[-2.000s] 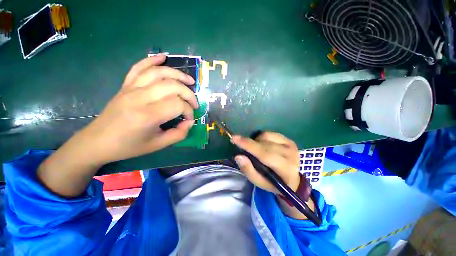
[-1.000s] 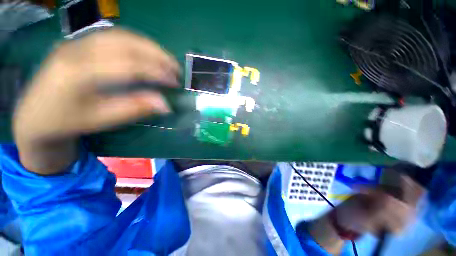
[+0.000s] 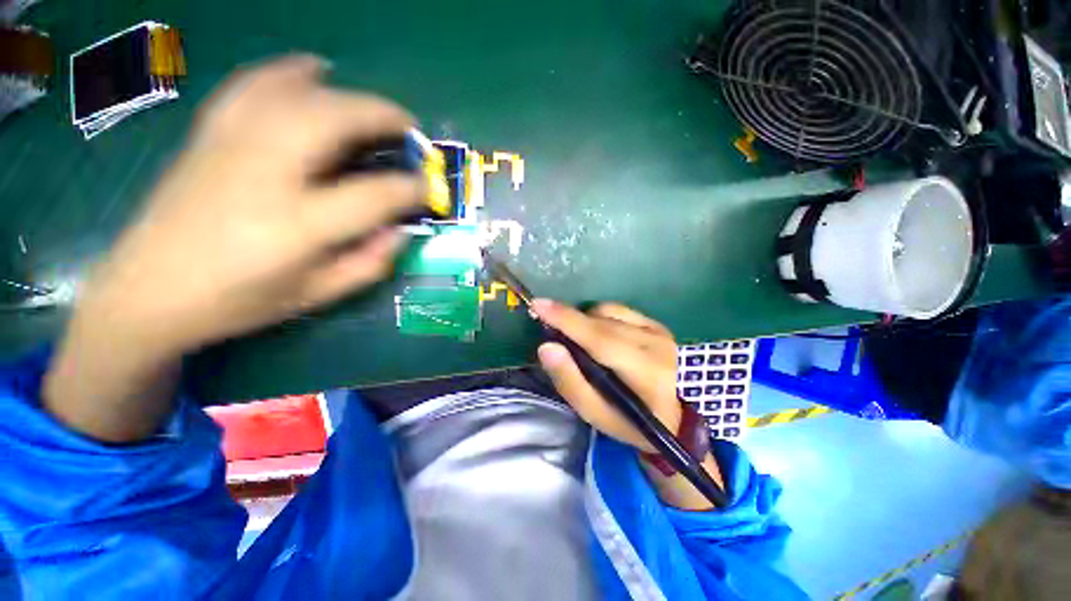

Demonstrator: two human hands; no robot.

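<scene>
My left hand (image 3: pixel 270 211), blurred, holds an LCD module with an orange flex cable (image 3: pixel 437 182) between thumb and fingers, above the boards. Behind it another screen (image 3: pixel 459 176) shows partly on the top board. The middle green board (image 3: pixel 444 251) and the lower green board (image 3: pixel 437 311) lie bare on the mat, in a column. Side flex tails (image 3: pixel 505 168) stick out to their right. My right hand (image 3: pixel 622 366) holds the black soldering iron (image 3: pixel 634 411), its tip beside the middle board's right edge. Solder wire in my left hand cannot be made out.
A stack of LCD modules (image 3: pixel 114 75) lies at upper left. A round fan grille (image 3: pixel 820 80) stands at upper right, a white tub with black band (image 3: pixel 881 249) at the right bench edge. Below are a red bin (image 3: pixel 273 429), a parts tray (image 3: pixel 713 387) and another person's blue sleeve (image 3: pixel 1012 382).
My left hand has moved from the stack side to the boards and now holds a screen. My right hand has come back from the lower right with the iron to the boards' right side.
</scene>
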